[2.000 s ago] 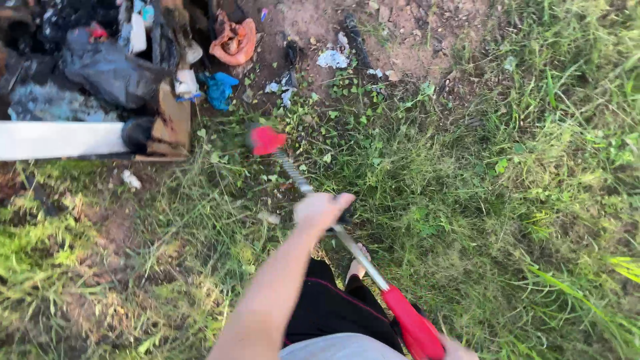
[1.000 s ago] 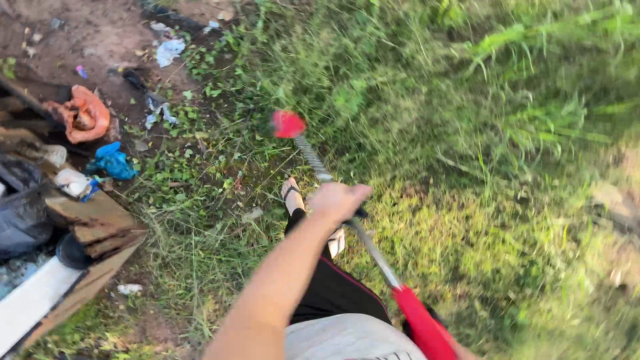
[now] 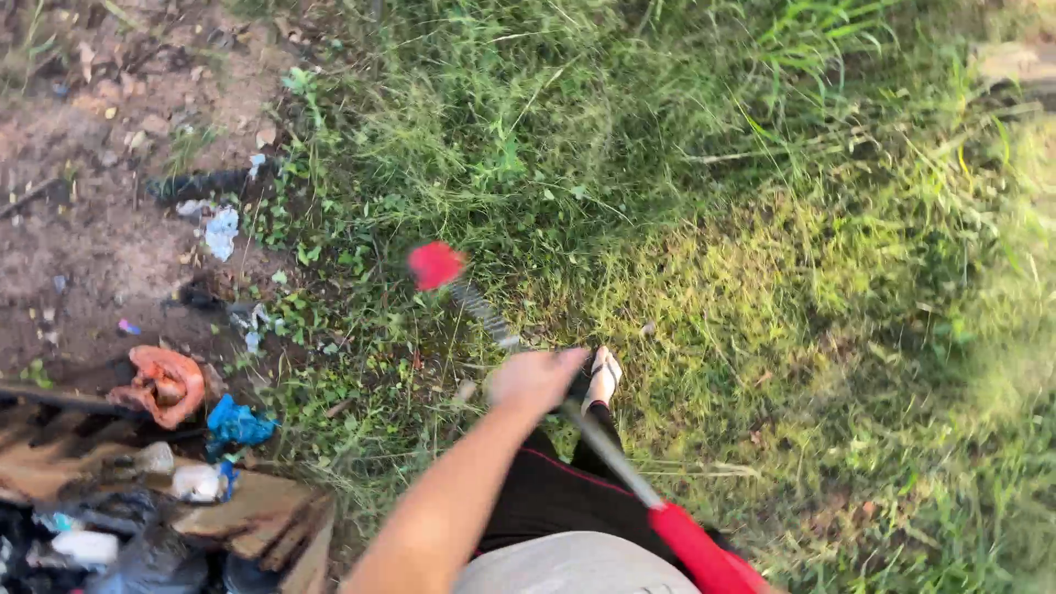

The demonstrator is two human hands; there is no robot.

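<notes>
My left hand (image 3: 536, 381) is closed around the metal shaft of a long-handled tool (image 3: 615, 454), at a dark grip on it. The tool slants across the view, with a blurred red head (image 3: 437, 266) and a spring-like coil (image 3: 483, 313) at the upper left and a red housing (image 3: 701, 549) at the lower right. Only a sliver of my right hand (image 3: 769, 587) shows at the bottom edge, beside the red housing; its fingers are hidden. Grass (image 3: 742, 330) lies beneath the tool.
A wooden crate (image 3: 305, 528) with plastic bags and refuse stands at the lower left. Beside it lie an orange crumpled item (image 3: 165, 386) and a blue plastic bag (image 3: 239, 425). White scraps (image 3: 221, 233) lie on bare soil. My sandalled foot (image 3: 604, 375) is on the grass.
The view has swung right, over more grass. The crate has shifted toward the lower left of the picture. My left hand still holds the tool's shaft.
</notes>
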